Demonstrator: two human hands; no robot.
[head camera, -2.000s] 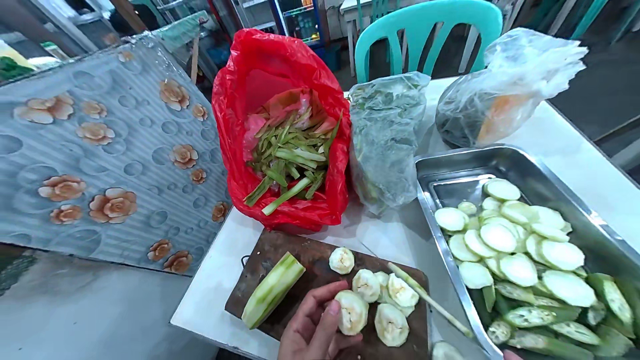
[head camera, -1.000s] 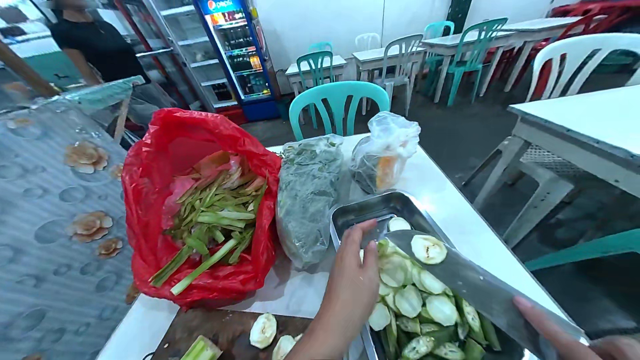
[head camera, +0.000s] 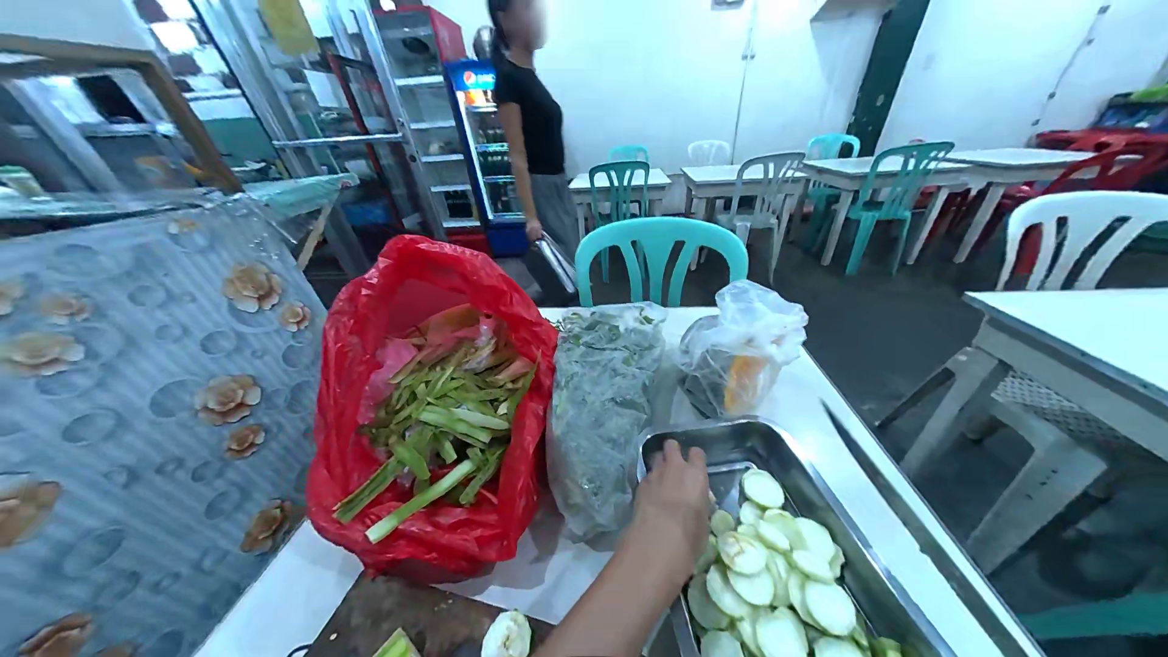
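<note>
My left hand reaches to the far left corner of a steel tray, fingers curled at its rim; whether they hold anything is hidden. Pale round vegetable slices lie piled in the tray. A long knife blade, seen nearly edge-on, runs along the tray's right side toward the lower right; its handle is out of frame. My right hand is not in view. At the bottom edge are a dark cutting board, one slice and the end of a green-skinned vegetable piece.
A red plastic bag of green peelings stands left of a clear bag of leaves. Another knotted clear bag sits behind the tray. Beyond the table are a teal chair and a standing person. A patterned sheet rises at the left.
The left hand was at the cutting board, then at the knife blade above the tray; now it is at the tray's far left corner. The right hand has left view. The view has tilted up.
</note>
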